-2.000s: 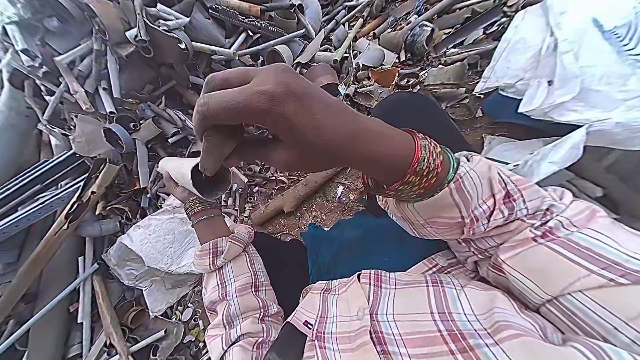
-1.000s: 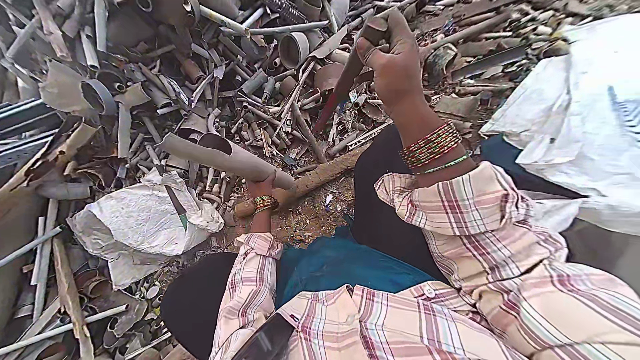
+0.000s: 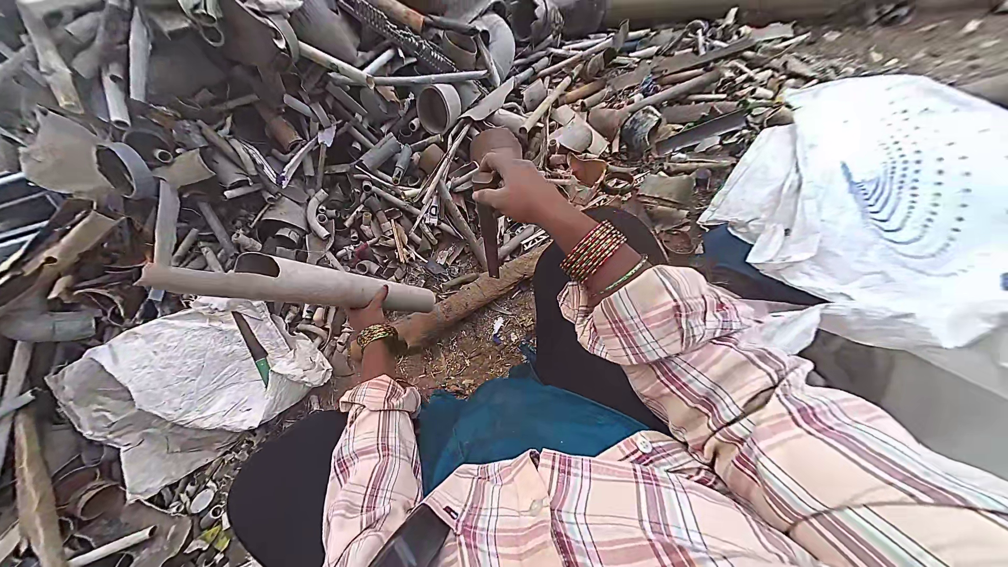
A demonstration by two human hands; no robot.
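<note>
My left hand (image 3: pixel 368 309) grips a cut grey plastic pipe (image 3: pixel 315 285), which lies nearly level and has an open notch in its upper side. Up and to the right, my right hand (image 3: pixel 512 187) is closed around the upper end of a dark, flat blade-like tool (image 3: pixel 487 236). That tool points down, its lower end close to a wooden log (image 3: pixel 465 305) on the ground. It cannot be told whether the two touch. The right end of the pipe is just left of the log, below the tool. Bangles circle both wrists.
Broken pipe pieces (image 3: pixel 441 109) are heaped ahead and to the left. On a crumpled white sack (image 3: pixel 189 370) at left lies a knife-like tool with a green part (image 3: pixel 256 350). A large white sack (image 3: pixel 906 213) is at right. Blue cloth (image 3: pixel 520 421) covers my lap.
My right hand has come down and left with the blade-like tool, after being raised one second ago. The pipe in my left hand now lies closer to level than it did then.
</note>
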